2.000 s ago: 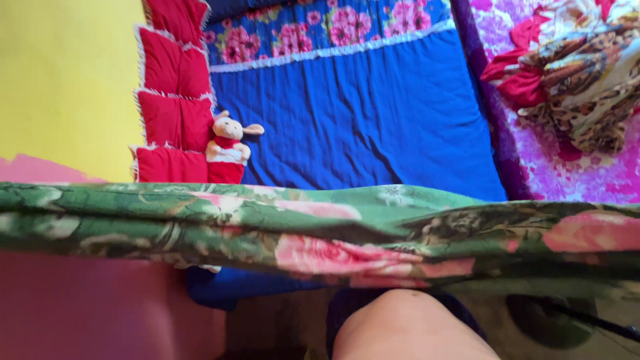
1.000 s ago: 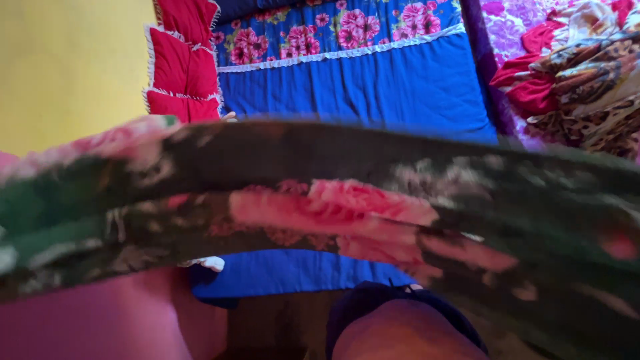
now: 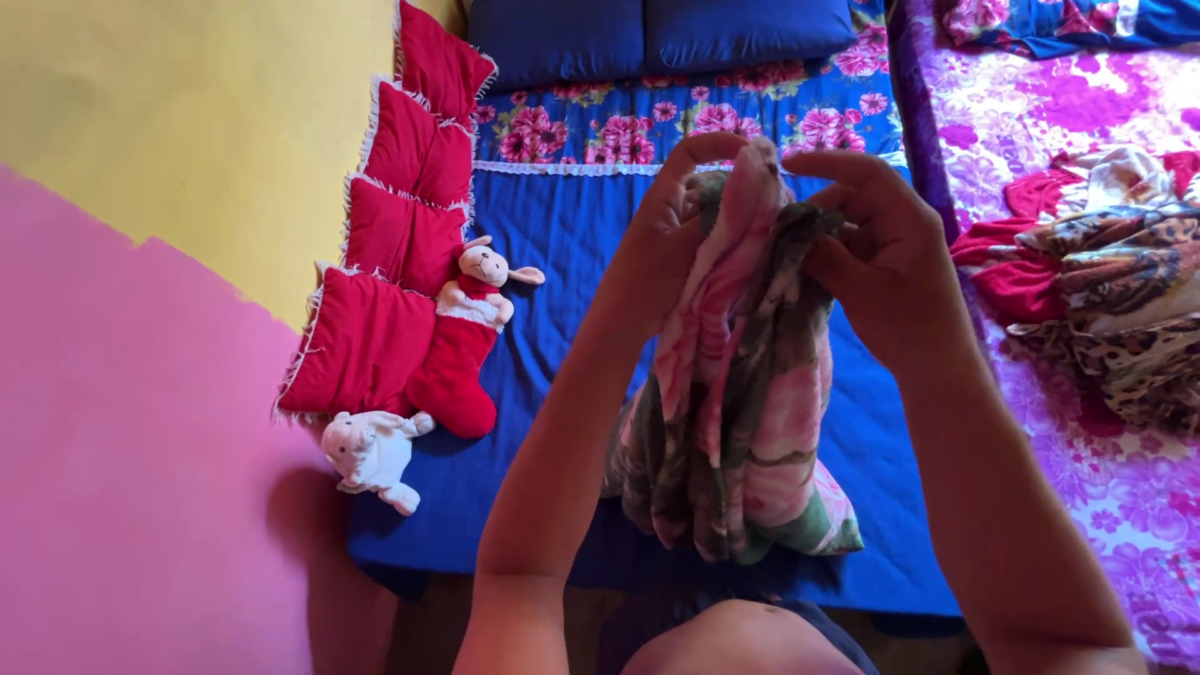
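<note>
A green, pink and dark floral cloth (image 3: 731, 403) hangs in folds from both hands, above the blue bed sheet (image 3: 553, 347). My left hand (image 3: 670, 225) grips its gathered upper edge from the left side. From the right, my right hand (image 3: 867, 239) pinches a darker part of the same edge, thumb and fingers close together. The two hands are a short way apart at the top of the bunch, with a pink fold standing up between them. Some fingertips are hidden by the fabric.
Several red fringed cushions (image 3: 370, 342) line the bed's left side by the wall. A plush toy in a red stocking (image 3: 459, 356) and a white plush toy (image 3: 375, 455) lie there. Blue pillows (image 3: 750, 33) are at the head. Crumpled cloths (image 3: 1125, 272) lie on the purple floral bed at right.
The floral cloth was stretched across the whole view in both earlier frames; it now hangs bunched together. Both hands have come into view, holding it.
</note>
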